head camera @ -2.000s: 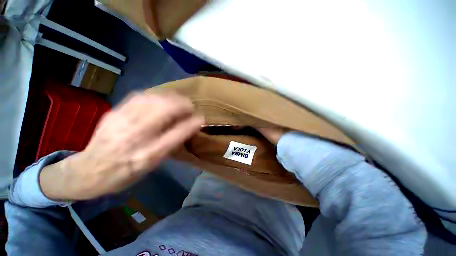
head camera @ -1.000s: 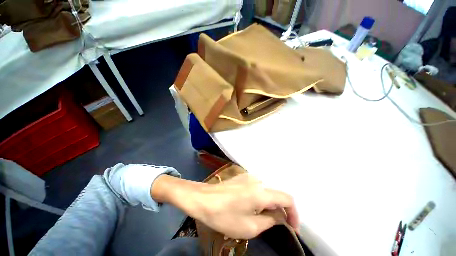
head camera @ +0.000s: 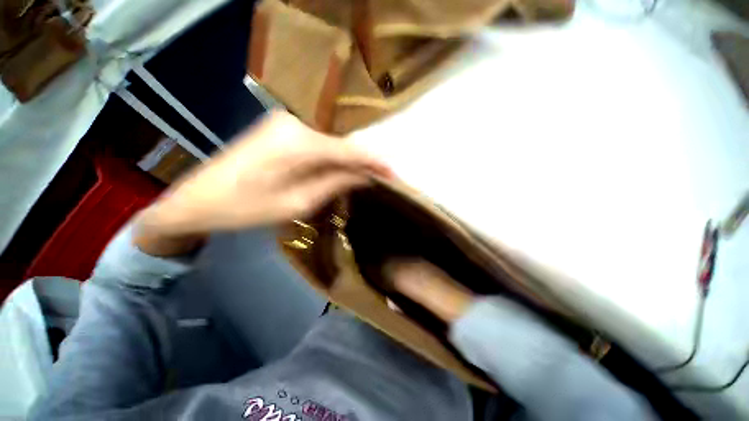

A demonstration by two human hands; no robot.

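Observation:
A tan handbag (head camera: 369, 303) lies between my body and the table edge, its wide mouth open towards me. Its dark interior is in shadow. Gold hardware (head camera: 302, 233) shows at its left end. My left hand (head camera: 267, 177), bare and blurred, is closed on the rim at the bag's far left corner. My right hand (head camera: 419, 284) reaches inside the bag from the lower right. Its fingers are blurred and partly hidden in the dark, so what they hold cannot be told.
The white worktable (head camera: 558, 156) runs along the right. Tan bag pieces (head camera: 304, 62) lie at its far left corner. Red-handled snips or a tool (head camera: 706, 256) lie at the right by a thin black cord and a flat grey strip (head camera: 737, 215). A red crate (head camera: 98, 222) stands left.
The view swung up and then back down. My left hand moved from over the bag's left end onto its rim. The white label seen inside earlier no longer shows.

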